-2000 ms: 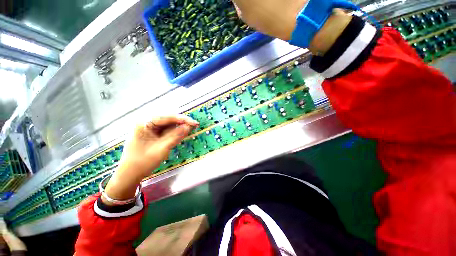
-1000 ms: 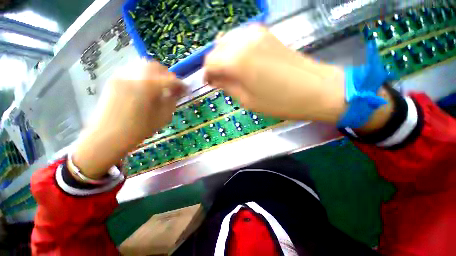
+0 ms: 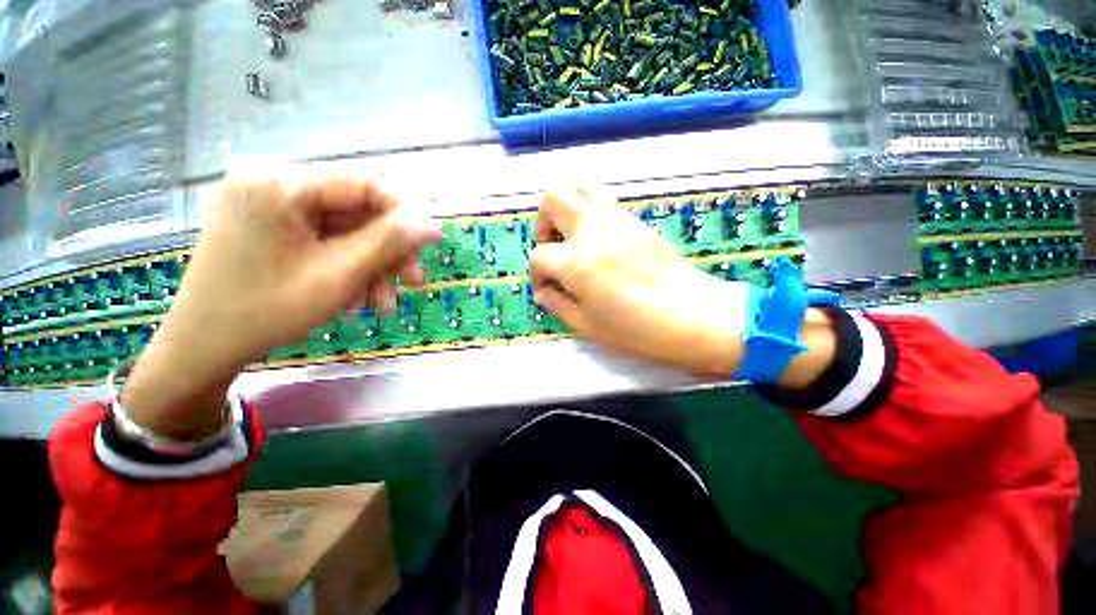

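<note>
A green PCB panel (image 3: pixel 481 315) with two rows of small parts lies on the metal rail in front of me. My left hand (image 3: pixel 301 258) is over the panel's left part, thumb and fingertips close together. My right hand (image 3: pixel 625 282) is over the panel's middle, fingers curled with the fingertips at the board; a blue strap is on its wrist. Whether either hand pinches a small part cannot be seen. The blue bin (image 3: pixel 643 117) of dark capacitors (image 3: pixel 625 48) stands behind the panel.
A grey plate (image 3: pixel 857 237) separates this panel from another panel (image 3: pixel 1000 234) at right. Ribbed clear trays (image 3: pixel 943 78) lie right of the bin. Loose silver parts (image 3: pixel 277 42) lie at the back left. Stacked panels (image 3: pixel 1070 78) stand far right. A cardboard box (image 3: pixel 315 541) is below the rail.
The view has turned and levelled, so the bin appears farther right. My right hand has come from the bin's front edge down to the panel. My left hand is now apart from the right.
</note>
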